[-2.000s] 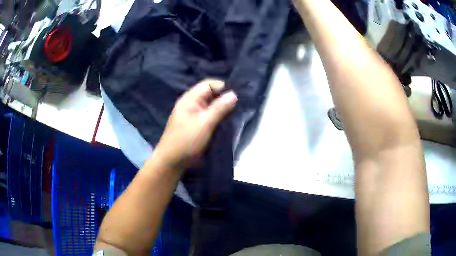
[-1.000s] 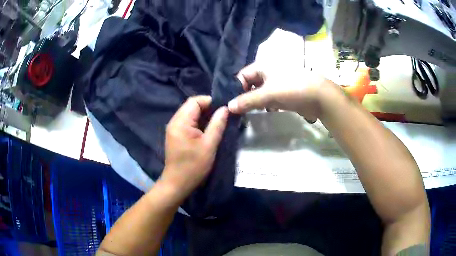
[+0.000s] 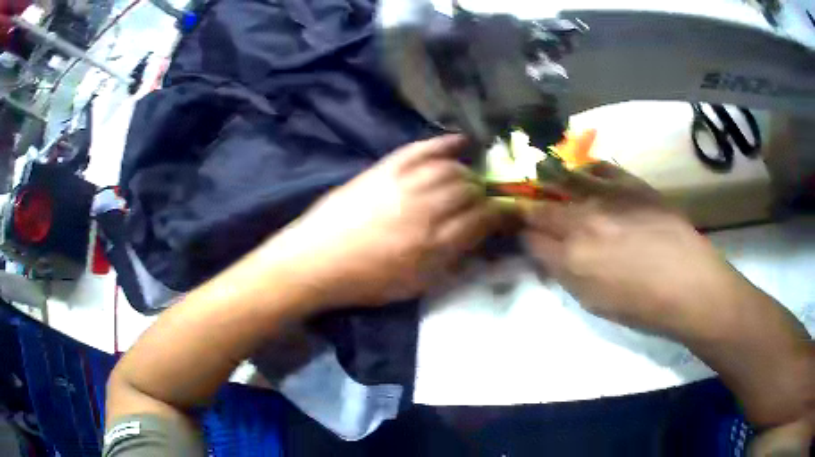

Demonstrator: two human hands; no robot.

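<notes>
The dark garment (image 3: 241, 152) lies bunched on the table left of the machine head, with a pale grey-blue panel (image 3: 335, 397) hanging at the front edge. My left hand (image 3: 429, 214) is on the dark cloth just in front of the needle area, its fingers bent. My right hand (image 3: 608, 241) is blurred beside the needle area, its fingers reaching to the same spot. The cloth between the hands is blurred and mostly hidden, so the right hand's grip does not show. The sewing machine head (image 3: 483, 71) stands directly behind both hands, lit yellow-green at the needle.
The machine arm (image 3: 652, 58) runs to the right. Black-handled scissors (image 3: 726, 134) lie behind the bed. A dark block with a red round part (image 3: 34, 216) stands far left. Blue baskets (image 3: 54, 384) are below the table edge. Red-orange marking (image 3: 579, 145) shows beside the needle.
Both hands have moved from the garment in front of me to the needle area. The cloth has shifted with them, and the machine head now appears nearer the middle of the view.
</notes>
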